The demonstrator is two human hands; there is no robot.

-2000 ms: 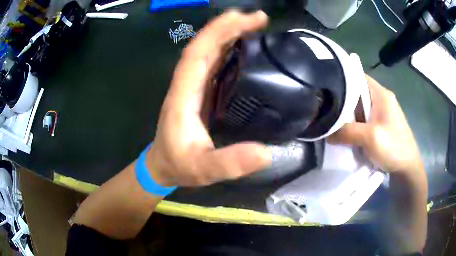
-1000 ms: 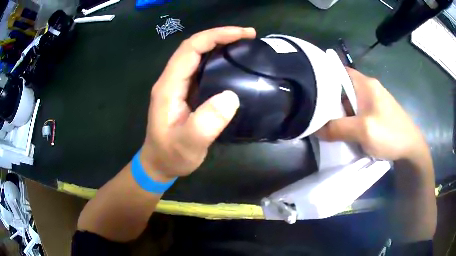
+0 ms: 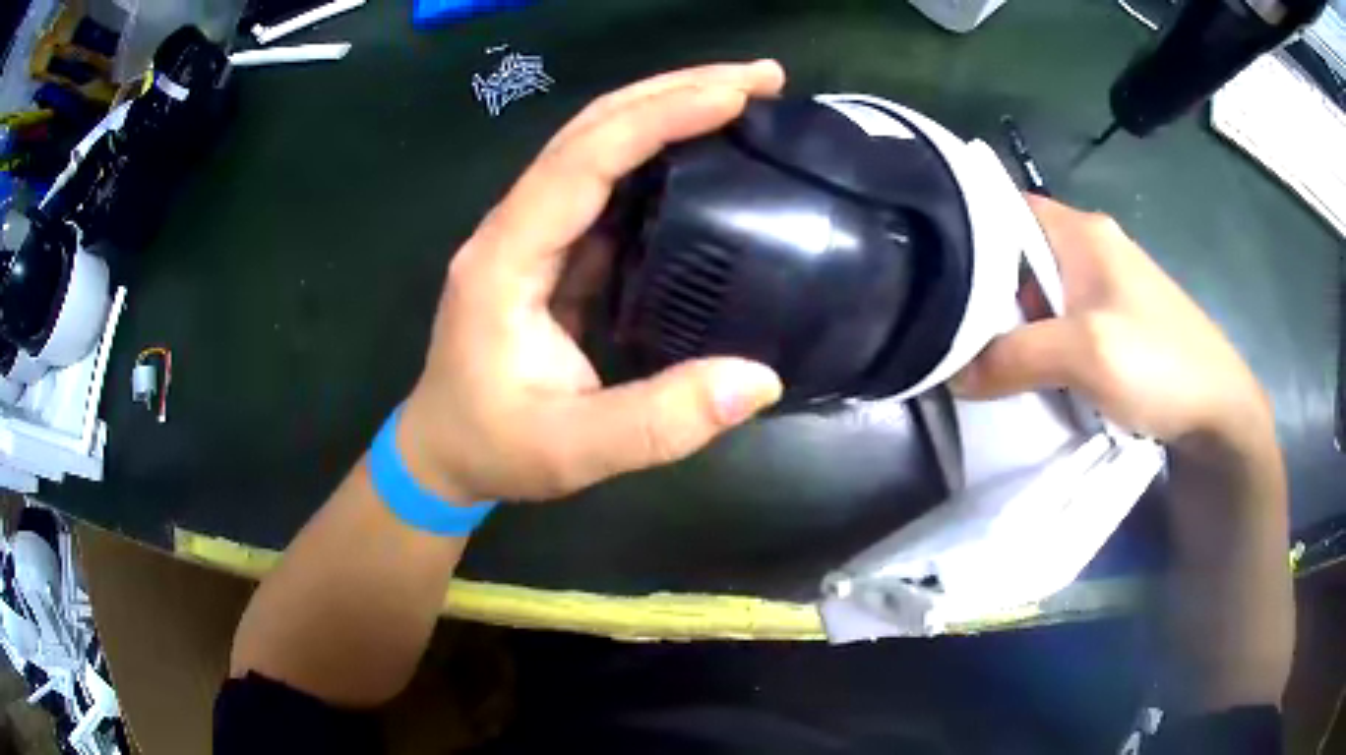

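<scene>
The glossy black camera ball housing [image 3: 805,244] is tilted above the mat, its vent slots facing left. My left hand [image 3: 546,325] grips its left side, fingers over the top and thumb on the lower front. The white collar [image 3: 979,251] rings the ball's right side. My right hand [image 3: 1129,317] holds the collar and bracket from the right; some of its fingers are hidden behind them. The white wall-mount bracket [image 3: 1004,553] extends below, its end plate over the mat's front edge. The ball's far left face is hidden by my left hand.
Screws [image 3: 511,81] lie at the top of the green mat [image 3: 325,266]. The black electric screwdriver [image 3: 1210,67] is at upper right, a thin dark tool [image 3: 1022,155] near it. A small motor [image 3: 145,381] and another camera [image 3: 67,295] are at left. Yellow tape [image 3: 635,612] edges the front.
The ball has turned in my left hand, so the vent slots show again as they did two seconds ago. My left thumb has moved right and down from the ball's front.
</scene>
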